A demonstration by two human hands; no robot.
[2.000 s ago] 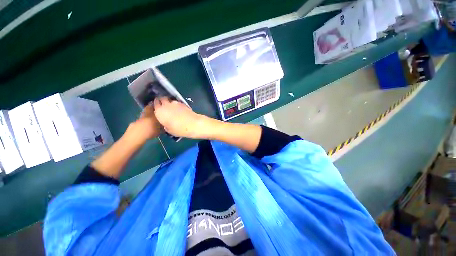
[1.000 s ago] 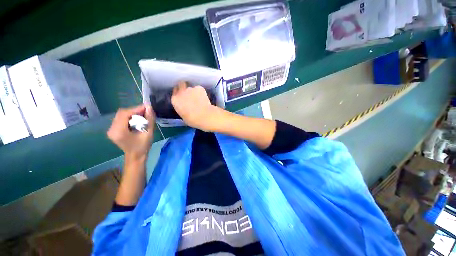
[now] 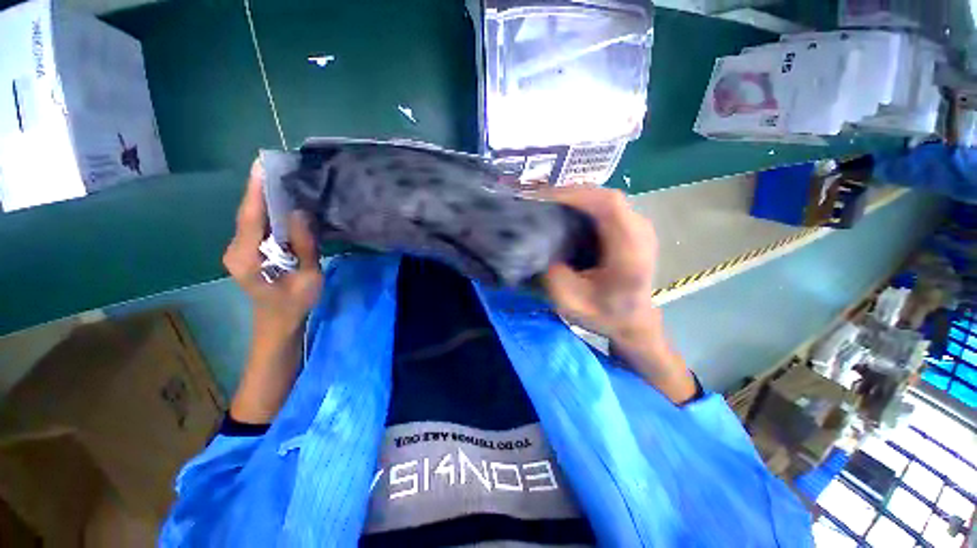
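Observation:
A dark product in a clear bag (image 3: 429,203) lies across the front of me, above the bench edge. My right hand (image 3: 611,257) grips its right end. My left hand (image 3: 273,241) holds the white carton (image 3: 275,187) by its left side, and a small white part (image 3: 279,258) is also held in that hand. The bag covers most of the carton, so I cannot tell whether the product is fully out of it. The scale (image 3: 562,80) with its shiny clear cover stands just behind the bag.
A closed white carton (image 3: 80,107) stands at the left. Open cartons (image 3: 750,94) lean in a row at the right. Small white scraps lie on the green bench (image 3: 204,230). A brown shipping carton (image 3: 118,396) is below left, and a blue bin (image 3: 782,193) is on the floor at right.
My right hand has moved from inside the carton to the right, lifting the bagged product. My left hand still holds the white part. The view has shifted, with the scale higher in it.

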